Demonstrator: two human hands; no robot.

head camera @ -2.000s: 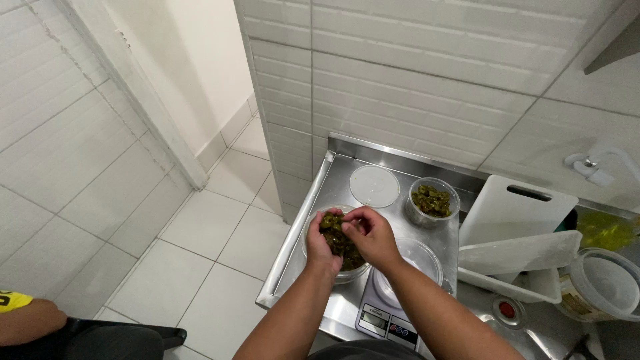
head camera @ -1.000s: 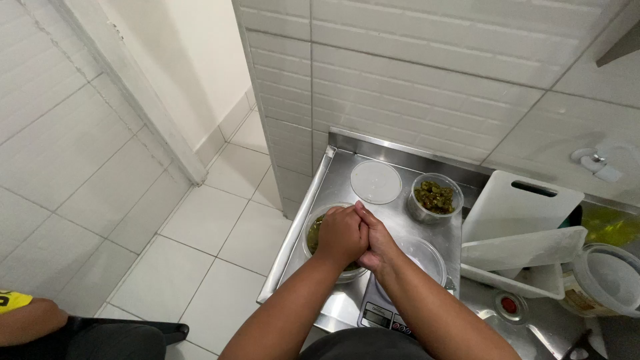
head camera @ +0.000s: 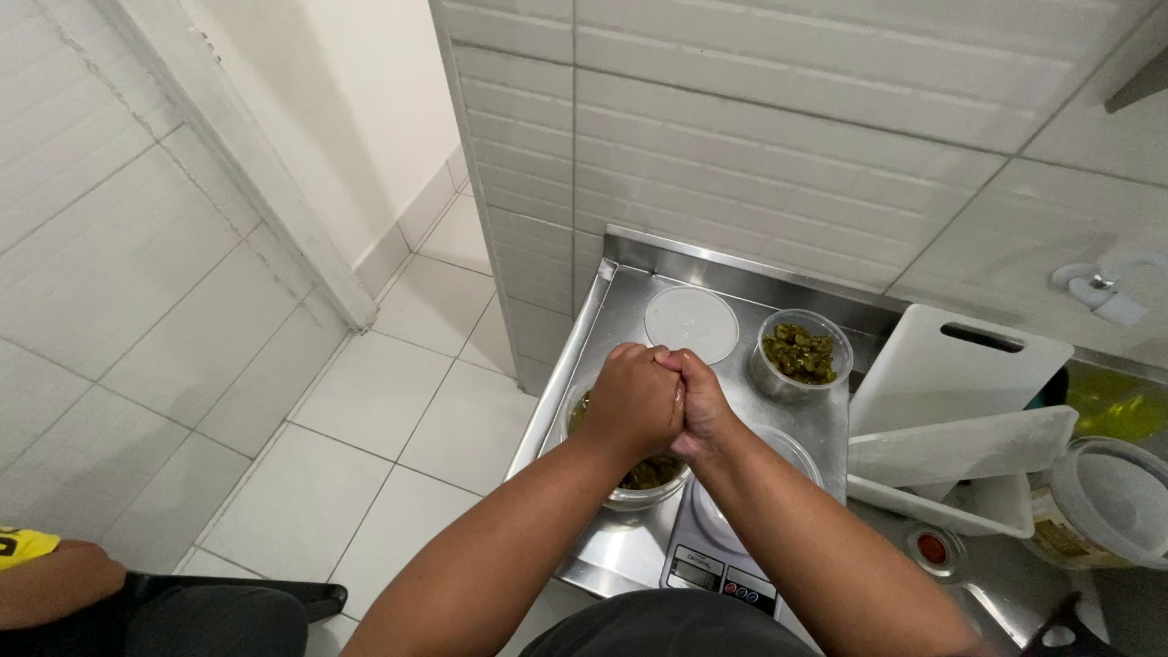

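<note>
My left hand and my right hand are clasped together, palms pressed and fingers folded, wet on the outside. Whatever lies between the palms is hidden. They are over a clear round bowl of dark green chopped vegetable pieces. Right of that bowl, partly under my right forearm, a digital kitchen scale bears a clear round container. Behind my hands a round whitish lid lies flat. A clear tub at the back right holds similar green pieces.
The stainless steel counter meets a tiled wall. To the right are a white cutting board, a white plastic tray, a large plastic bucket and a sink drain. A seated person's arm shows at lower left.
Two seconds ago my hands were apart at the fingers, with green pieces in my left hand over the bowl. They have since closed together and stay clasped.
</note>
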